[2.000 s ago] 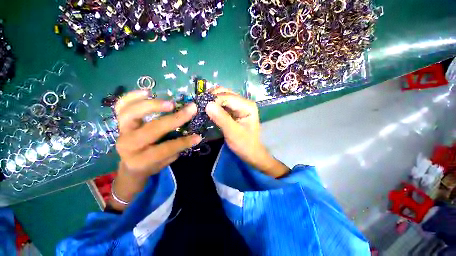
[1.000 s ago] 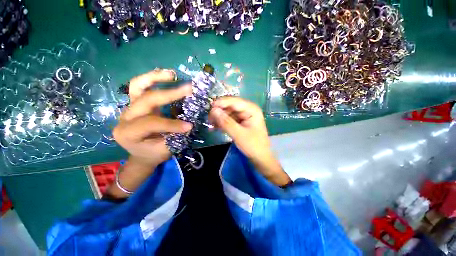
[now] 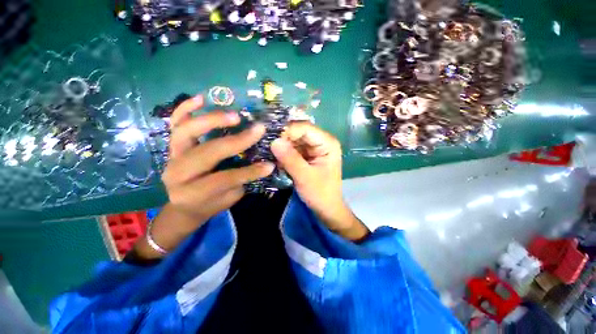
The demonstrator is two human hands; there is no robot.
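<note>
My left hand (image 3: 212, 153) is closed around a bunch of dark, silvery flex circuit assemblies (image 3: 263, 137) in front of my chest. The bunch sticks out between and beyond its fingers, with a yellow-marked part (image 3: 270, 91) at its far end. My right hand (image 3: 310, 156) touches the right side of the bunch with thumb and forefinger pinched together. Whether a single piece is between these fingertips is too blurred to tell. A loose pale ring (image 3: 221, 96) lies on the mat just beyond my left fingers. White bits (image 3: 281, 65) lie beyond the bunch.
The main mixed pile (image 3: 242, 19) is at the far side. The ring pile (image 3: 444, 78) is at the right on clear plastic. The blister tray (image 3: 49, 163) is at the left, with a small heap and a ring. Red stools (image 3: 493, 295) stand on the floor, lower right.
The bunch has turned in my left hand, and its broad silvery side is now mostly covered by the fingers. My right hand stays at its right side. The view has shifted slightly.
</note>
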